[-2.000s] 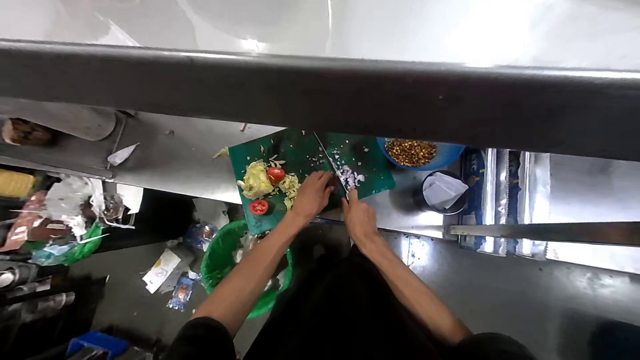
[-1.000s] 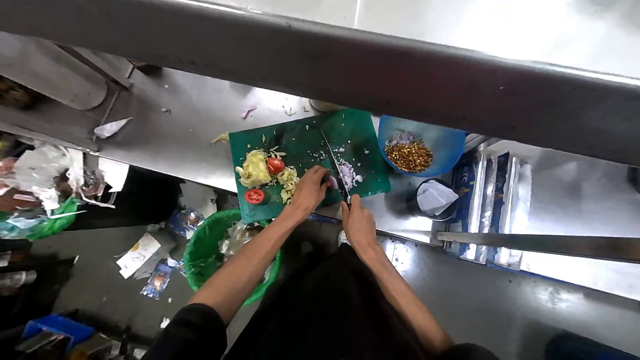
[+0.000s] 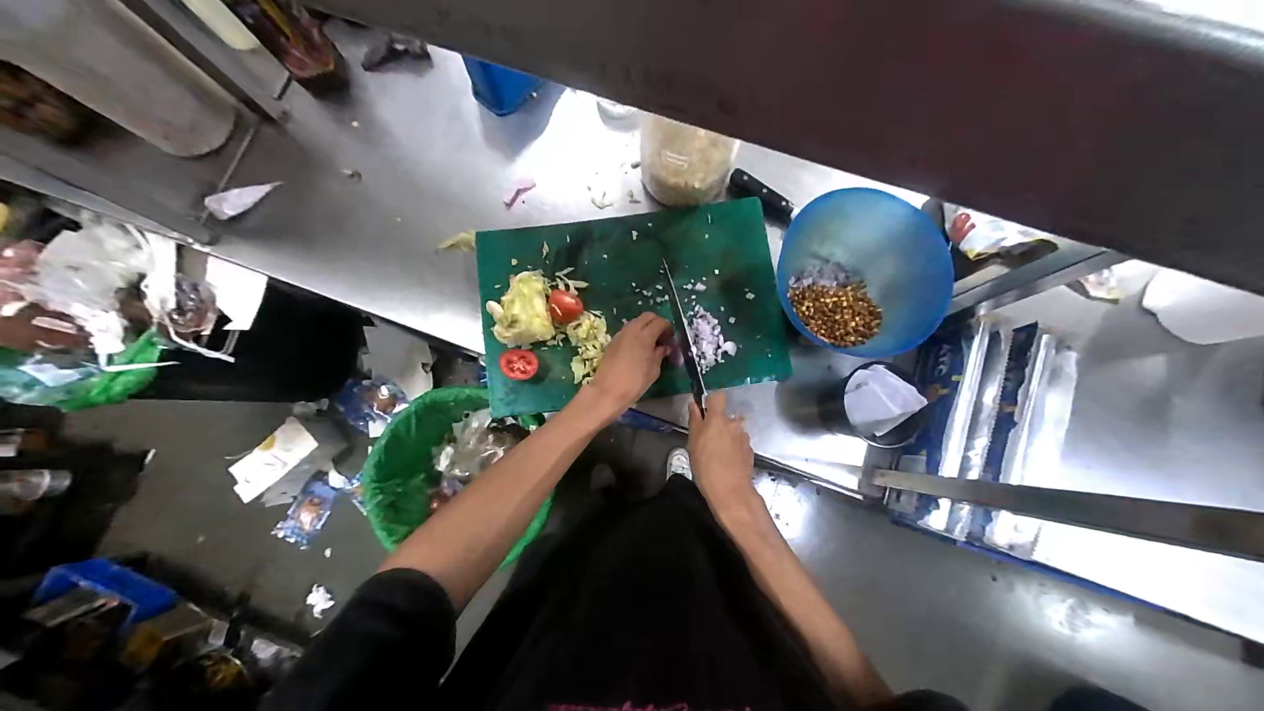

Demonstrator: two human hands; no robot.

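Observation:
On a green cutting board [image 3: 632, 267], my right hand [image 3: 719, 442] grips the handle of a kitchen knife [image 3: 682, 321], its blade pointing away from me across the board. My left hand [image 3: 634, 357] rests just left of the blade, fingertips on a piece of purple onion [image 3: 675, 353] that they partly hide. Chopped onion [image 3: 707, 338] lies right of the blade. Left of my left hand are shredded cabbage [image 3: 523, 309], a tomato piece [image 3: 565, 306], a tomato slice [image 3: 518, 364] and chopped pale green pieces [image 3: 590, 346].
A blue bowl [image 3: 894, 237] with brown bits and chopped onion stands right of the board, near a black-handled knife [image 3: 761, 194] and a clear jar [image 3: 684, 163]. A dark container [image 3: 847, 403] holds white paper. A green-lined bin [image 3: 385, 474] stands below the counter. A steel shelf [image 3: 790, 99] overhangs.
The view has shifted, showing more of the counter behind the board. Both hands remain at the knife and onion, with little plain change.

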